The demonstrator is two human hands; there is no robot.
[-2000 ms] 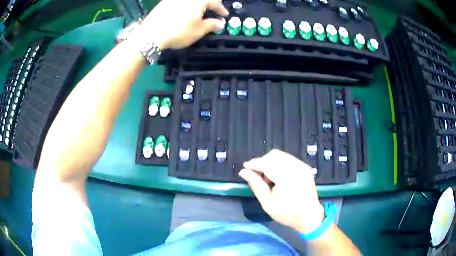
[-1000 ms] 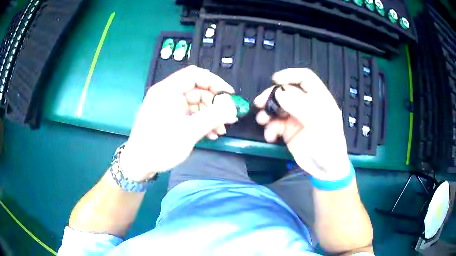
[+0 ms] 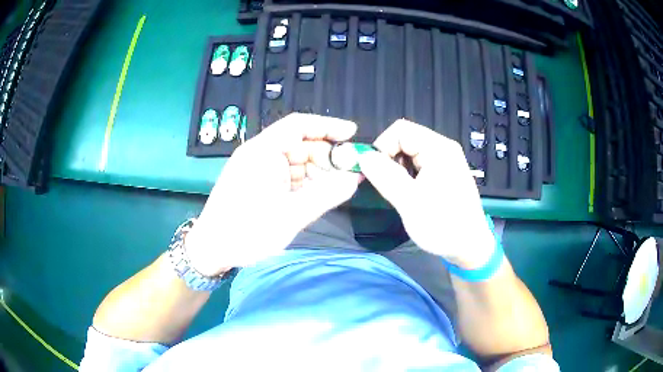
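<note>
A green-and-white piece (image 3: 352, 156) is held between both hands' fingertips above the front edge of the working tray. Its round white end, with a thin black rim around it, is at my left hand (image 3: 280, 182). Its green end is at my right hand (image 3: 425, 185), whose fingers partly cover it. Whether my right hand also holds a dark part cannot be told. The black ribbed working tray (image 3: 418, 80) holds thin black ring parts (image 3: 307, 70) with small white or silver patches at its left and right sides.
A small side tray (image 3: 218, 91) with several green-and-white pieces lies left of the working tray. Dark upper trays (image 3: 472, 20) lie beyond it. Slanted black trays (image 3: 54, 87) are at far left, a black stack (image 3: 627, 109) at right. A round white stool (image 3: 641, 280) stands lower right.
My right hand has come from the working tray to meet my left hand at the piece. My left hand has come back from the upper tray with it. The view has tilted down.
</note>
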